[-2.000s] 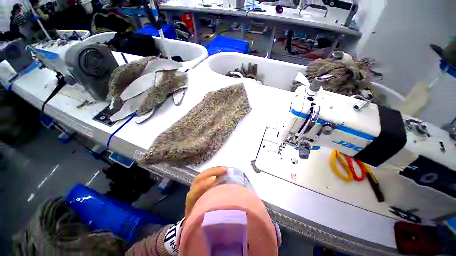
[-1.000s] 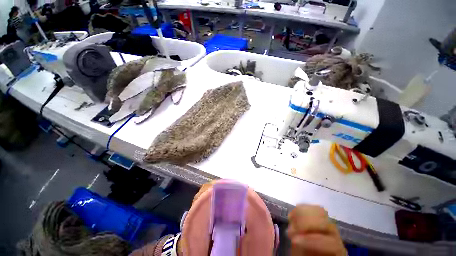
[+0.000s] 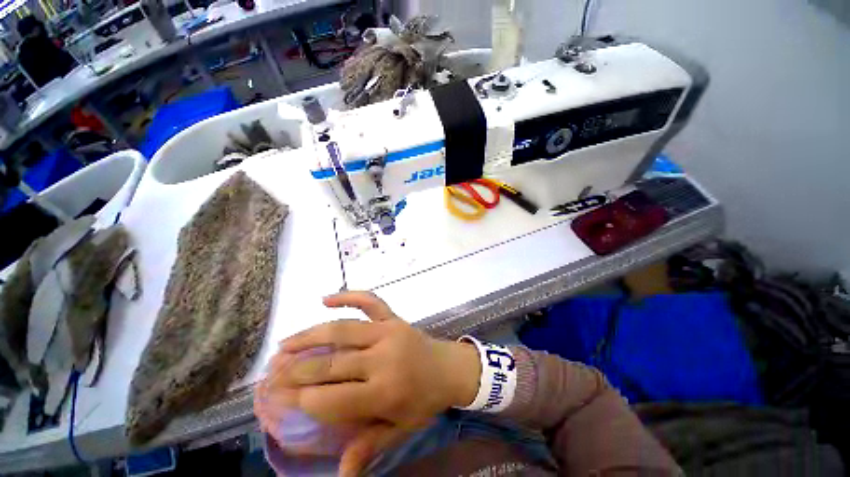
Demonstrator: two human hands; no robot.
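Note:
A pink cup (image 3: 280,440) with a lilac lid part is at the bottom, in front of the table's front edge, partly covered and blurred. My right hand (image 3: 377,373) comes in from the lower right and lies over the cup's top, its fingers bent round it. My left hand cannot be made out. A fuzzy grey-brown fabric piece (image 3: 219,289) lies flat on the white table, left of the sewing machine (image 3: 391,154). No hand touches the fabric.
Cut pieces (image 3: 65,298) lie at the table's left. A fabric bundle (image 3: 396,61) sits behind the machine. Scissors (image 3: 471,200), a dark stick tool, black snips (image 3: 578,206) and a dark red case (image 3: 617,224) lie on the right. Blue material (image 3: 685,345) is below the table.
The view has turned right, so the machine shows further left and more fully. My right hand has moved onto the cup. The cup shows further left and is mostly covered.

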